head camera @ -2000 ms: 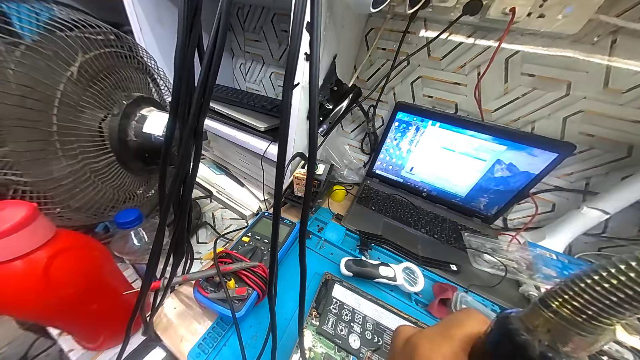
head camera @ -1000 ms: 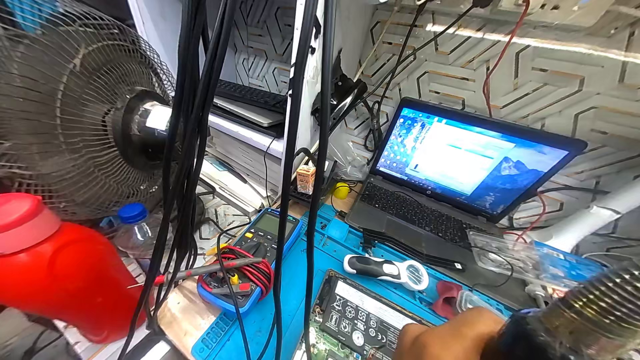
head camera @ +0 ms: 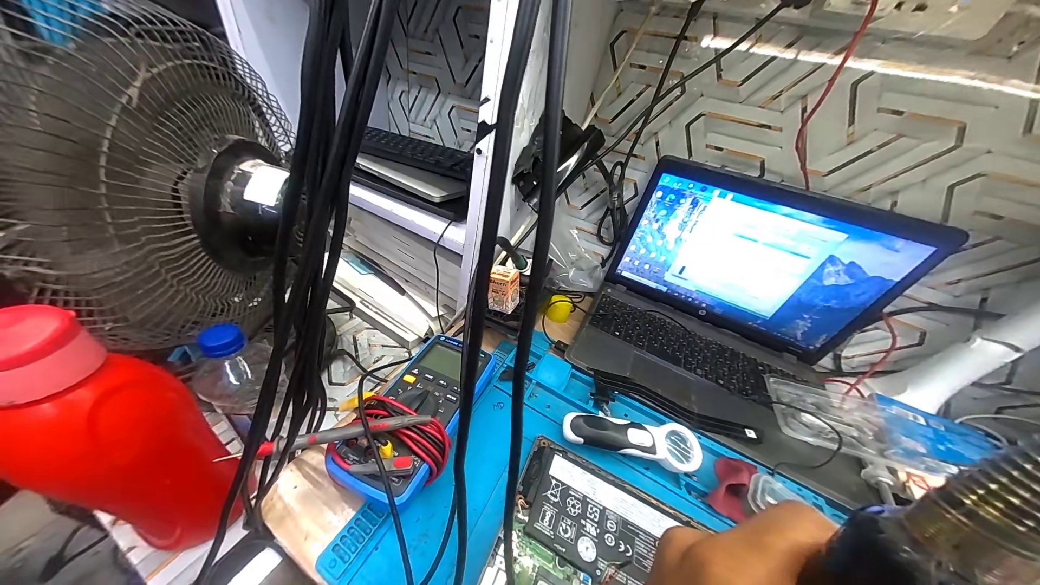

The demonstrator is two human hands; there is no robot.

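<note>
One bare hand [head camera: 743,544] shows at the bottom right, its knuckles over the right part of an opened laptop chassis with a black battery pack [head camera: 589,520] and a green circuit board [head camera: 540,561]. From its side I take it as my right hand; its fingertips and anything in them are hidden. A dark-cuffed, ribbed metallic object [head camera: 975,520], blurred, covers the area beside the wrist. Above the battery lies a white and black handheld magnifier [head camera: 634,440] on the blue work mat [head camera: 504,439]. My left hand is out of view.
A running HP laptop [head camera: 691,349] stands behind the mat. A blue multimeter [head camera: 431,390] with coiled red and black leads lies left. Black cables [head camera: 516,325] hang across the view. A fan [head camera: 130,179], red jug [head camera: 106,439] and capped plastic bottle [head camera: 231,374] are at far left.
</note>
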